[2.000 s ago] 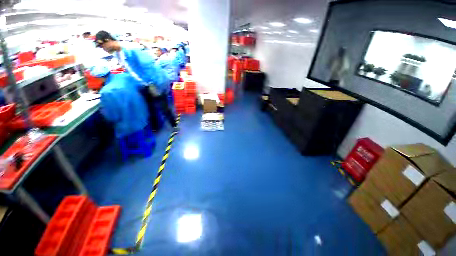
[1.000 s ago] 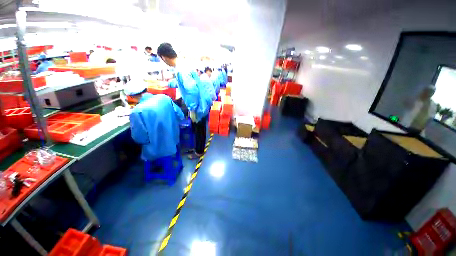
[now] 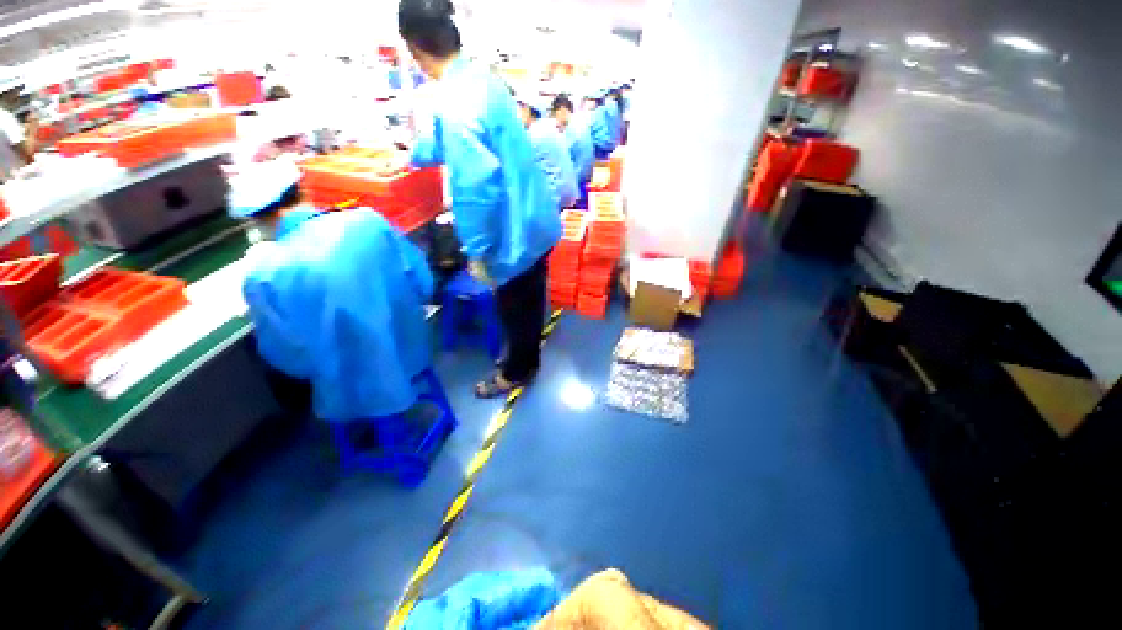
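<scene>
At the bottom edge, a blue sleeve (image 3: 486,601) and a tan shape (image 3: 619,606) beside it are cut off. The tan shape may be my left hand, but its fingers and any hold cannot be made out. My right hand is not in view. Ahead on the blue floor (image 3: 738,505), a stack with a shiny patterned side and brown top (image 3: 652,373) lies in front of an open cardboard box (image 3: 655,303). Orange-red trays (image 3: 597,252) are stacked by the white pillar (image 3: 714,135).
At left, a person in blue sits on a blue stool (image 3: 400,431) at a green-topped bench (image 3: 117,400) with orange-red compartment trays (image 3: 99,320). Another person in blue (image 3: 498,172) stands behind. Yellow-black tape (image 3: 474,468) runs along the floor. Black crates (image 3: 984,332) line the right side.
The view has moved forward along the aisle; the seated and standing people, the pillar and the floor stack look nearer. The blue sleeve and tan shape have appeared at the bottom. The red box at right has left view.
</scene>
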